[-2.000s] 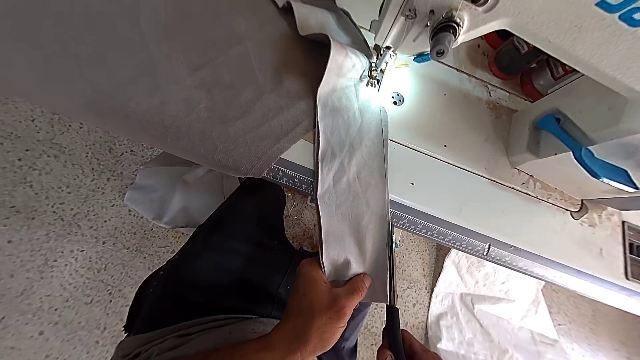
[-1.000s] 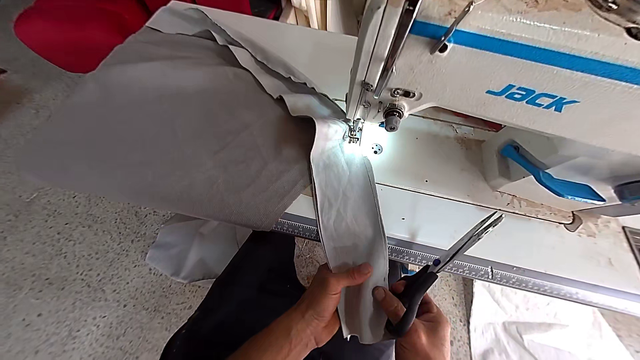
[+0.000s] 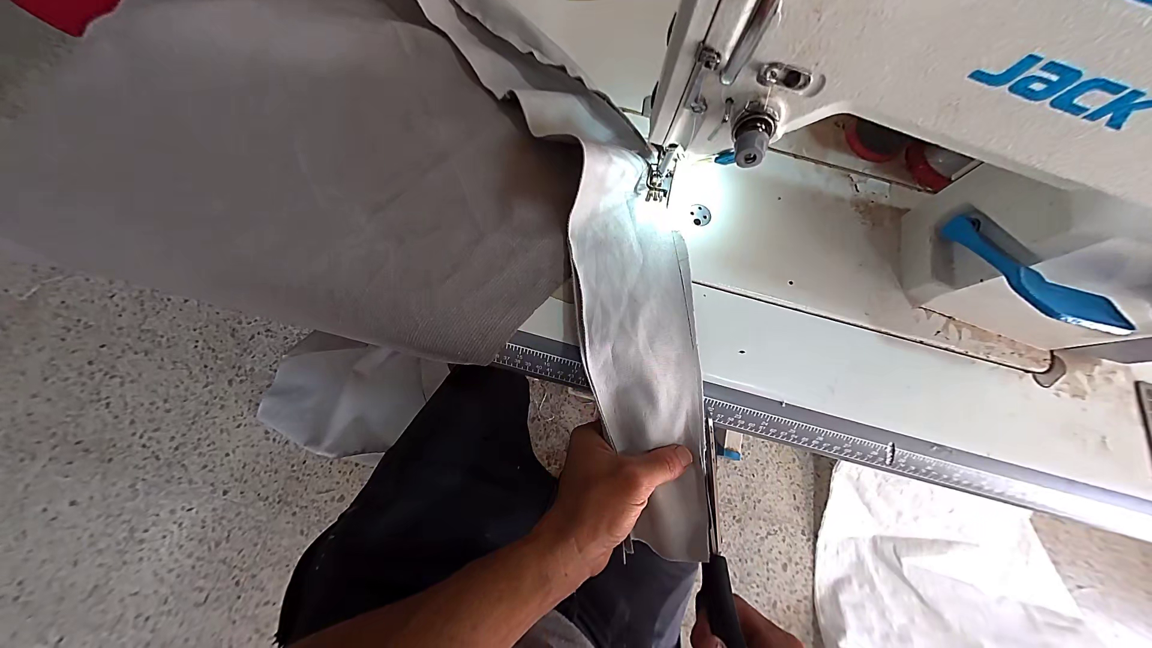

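Observation:
A long strip of grey fabric (image 3: 634, 360) hangs from under the presser foot (image 3: 660, 180) of a Jack sewing machine (image 3: 900, 63) and over the table edge. My left hand (image 3: 612, 495) grips the strip near its lower end, thumb on top. At the bottom edge of the view, my right hand (image 3: 751, 625) is shut on the black handle of fabric scissors (image 3: 718, 594), and part of that hand is cut off. The scissor blades run upward along the strip's right edge. Wider grey fabric (image 3: 297, 180) spreads to the left of the foot.
A measuring tape scale (image 3: 792, 432) runs along the table's front edge. A blue lever (image 3: 1035, 274) sits at the right of the machine bed. White cloth (image 3: 936, 558) lies below the table at right, and grey cloth (image 3: 346, 396) hangs at left. My dark-clothed leg (image 3: 423, 504) is underneath.
One second ago the scissors pointed up and right, away from the strip, with my right fingers on the fabric. Now the blades lie along its right edge and my right hand is lower.

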